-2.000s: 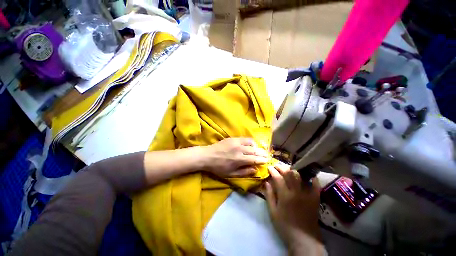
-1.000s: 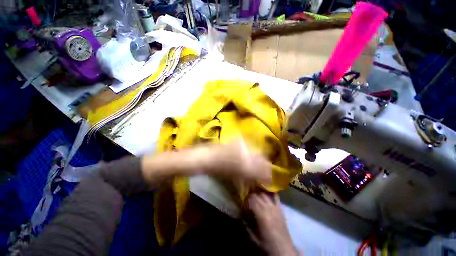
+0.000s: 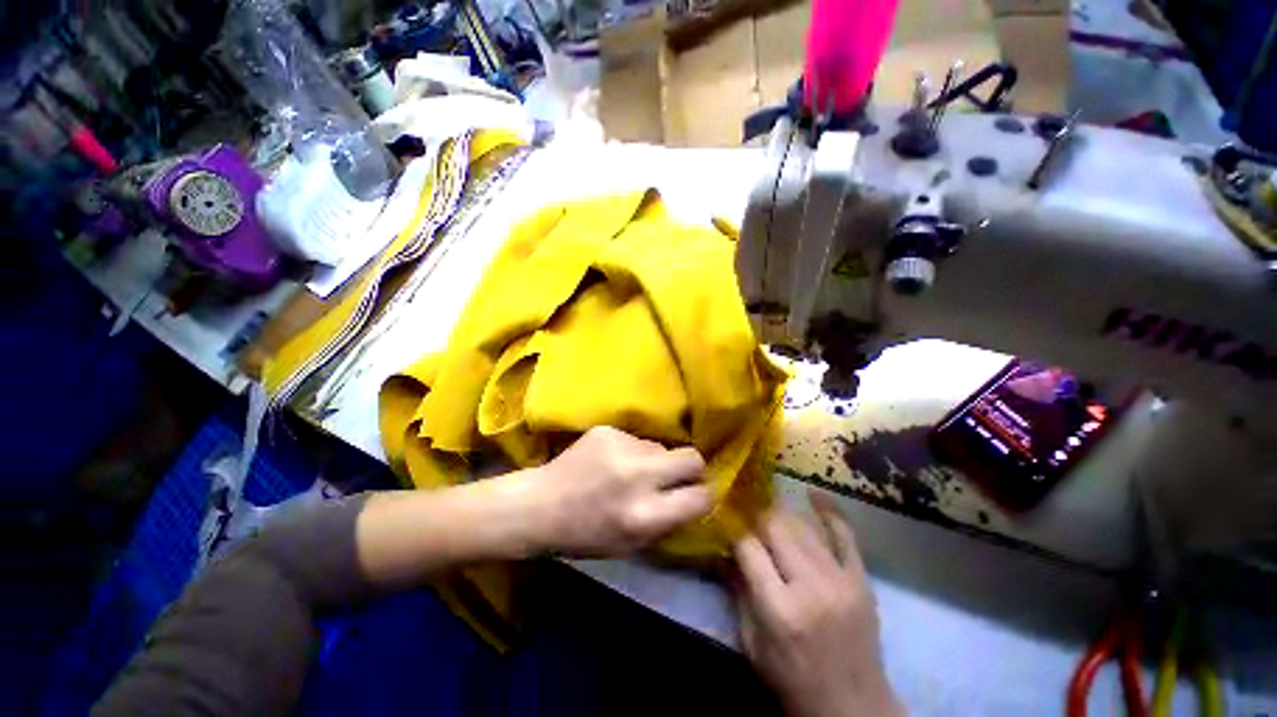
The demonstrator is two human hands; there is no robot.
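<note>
The mustard-yellow garment piece (image 3: 602, 336) lies in loose folds on the white table, left of the needle area, with part hanging over the front edge. My left hand (image 3: 623, 490) is closed on the cloth near its front, fingers curled. My right hand (image 3: 810, 602) is at the cloth's lower right corner, its fingertips at the cloth edge; whether they pinch it is hard to tell. The white sewing machine (image 3: 1036, 238) stands to the right, and the cloth's right edge is beside its needle end.
A lit smartphone (image 3: 1029, 420) lies under the machine arm. Scissors (image 3: 1120, 665) with red and yellow handles lie at lower right. Stacked cut pieces (image 3: 385, 266), a purple device (image 3: 210, 210) and a cardboard box (image 3: 756, 70) are behind. A blue basket (image 3: 175, 490) is at left.
The cloth has come away from the needle area to the left and is bunched in looser folds. Both hands have moved off the needle area toward the table's front. The view has shifted.
</note>
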